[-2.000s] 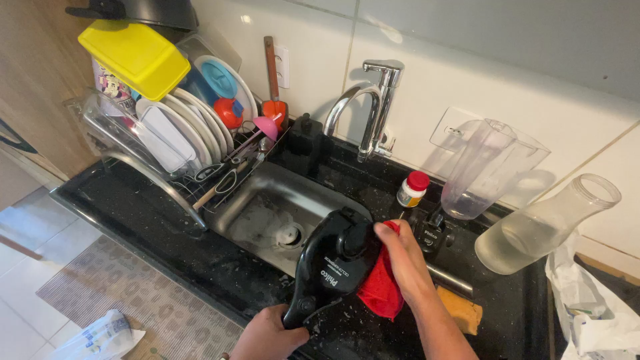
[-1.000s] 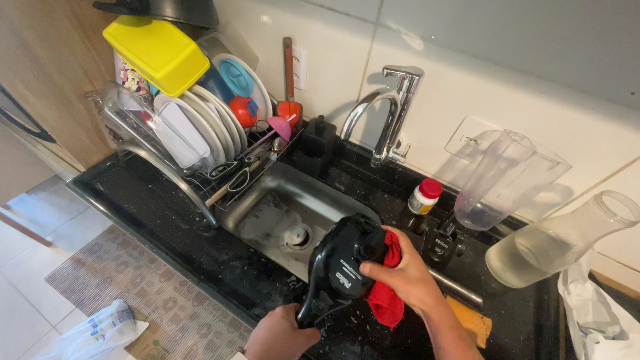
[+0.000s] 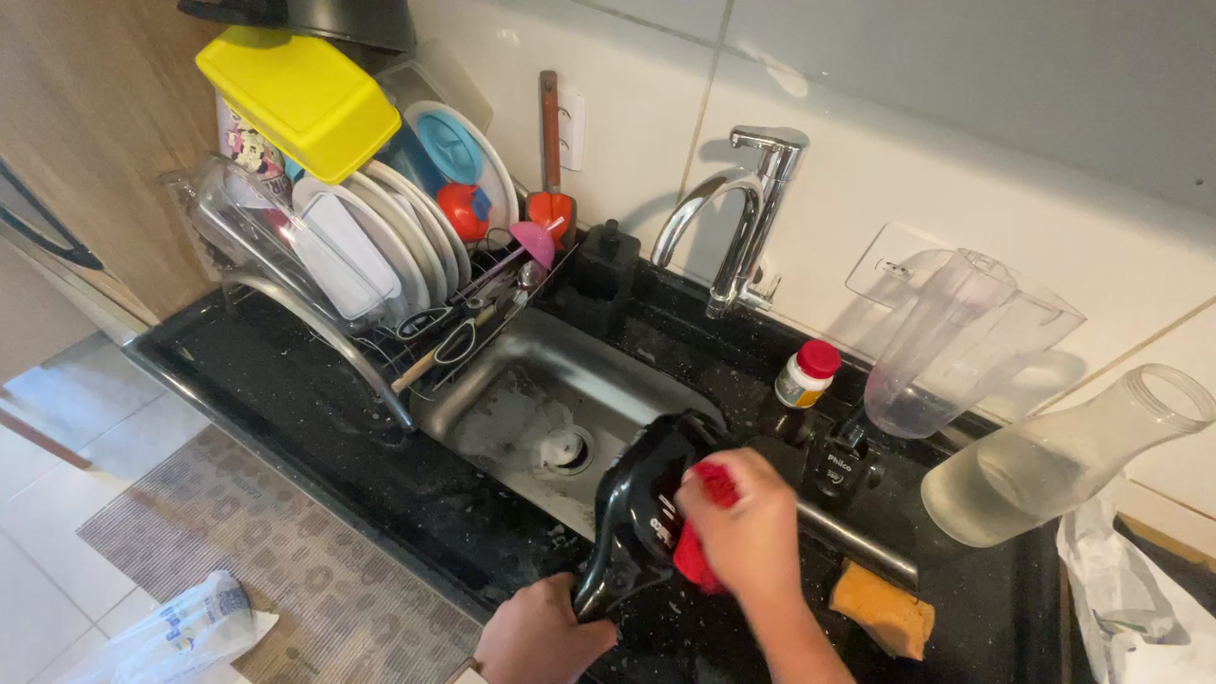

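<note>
A black Philco appliance part [image 3: 635,518], glossy and rounded with a narrow end, is held tilted over the near right edge of the steel sink [image 3: 532,418]. My left hand [image 3: 546,632] grips its narrow lower end. My right hand [image 3: 746,532], slightly blurred, presses a red cloth [image 3: 698,560] against its side. Behind my right hand lie a steel tube [image 3: 860,541] and a small black Philco part [image 3: 838,465]. An orange cloth or sponge [image 3: 883,608] rests on the counter right of my right forearm.
A dish rack with plates [image 3: 380,237] and a yellow container [image 3: 299,100] stands left of the sink. Behind it rises a chrome faucet [image 3: 750,218]. To the right are a red-capped bottle [image 3: 807,373], a clear plastic container [image 3: 936,351], a glass carafe [image 3: 1054,465] and a plastic bag [image 3: 1126,589].
My right hand and the red cloth have moved from the far edge of the black part onto its side. My left hand keeps its hold on the narrow end.
</note>
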